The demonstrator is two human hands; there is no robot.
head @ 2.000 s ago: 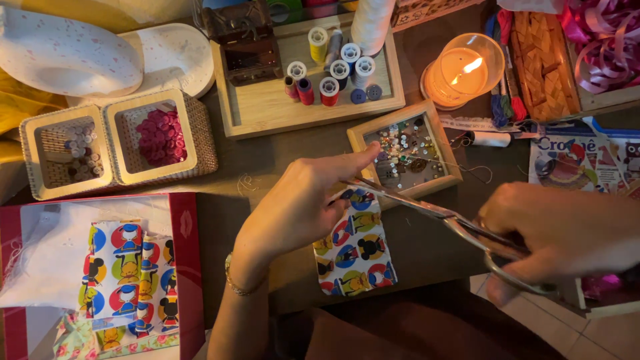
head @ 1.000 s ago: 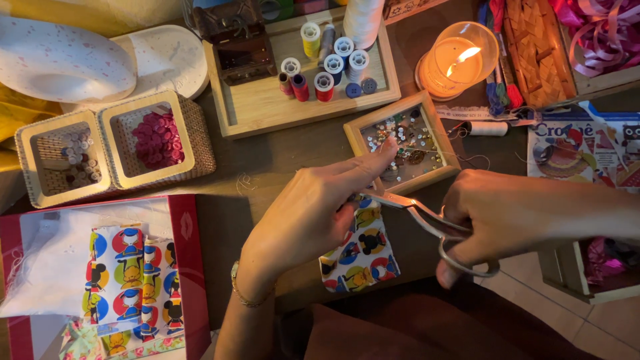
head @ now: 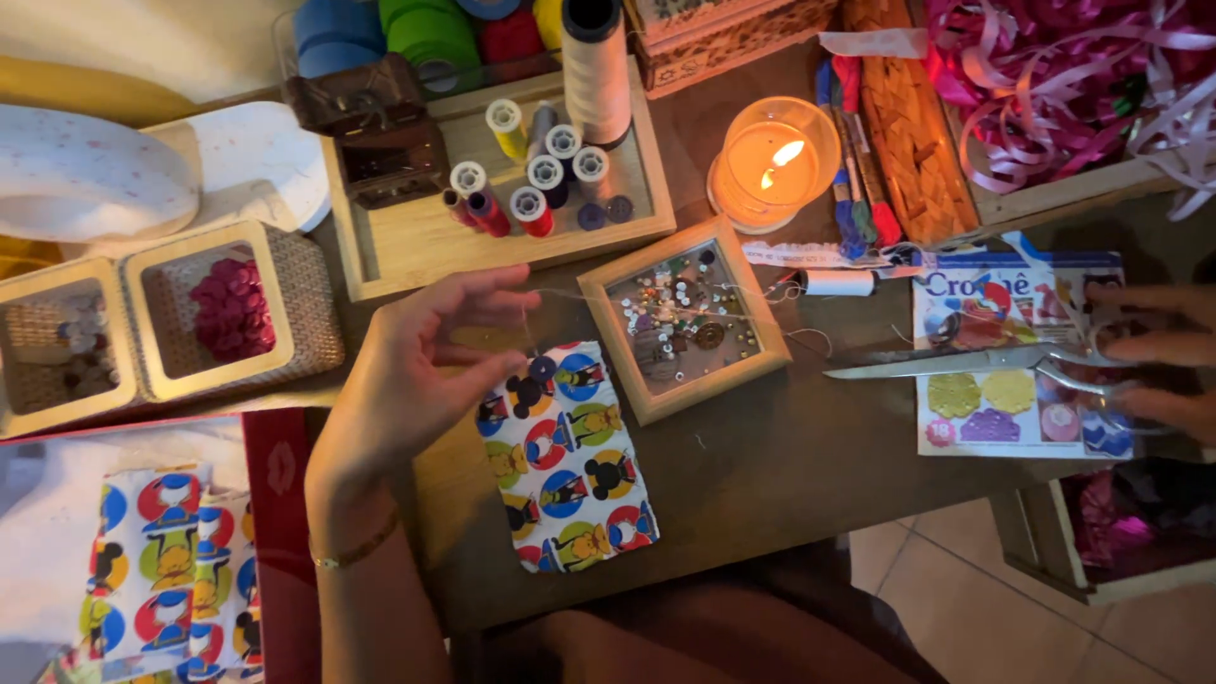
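Note:
My left hand is half-curled beside the top of a cartoon-print fabric piece, with a thin thread running from near its fingertips across a wood-framed tray of beads. Whether the fingers pinch the thread cannot be told. A dark button lies at the fabric's top edge, close to the thumb. At the right, my right hand is spread at the handles of metal scissors, which lie over a crochet magazine; the blades point left. Its grip on them is unclear.
A lit candle in a glass stands behind the bead tray. Thread spools stand on a wooden tray. Woven button baskets are at left, above a red-edged box with fabric. A white thread spool lies near the magazine.
My right hand has moved right with the scissors, away from my left hand, onto the magazine. My left hand's fingers have spread somewhat, and the fabric's upper part is now uncovered.

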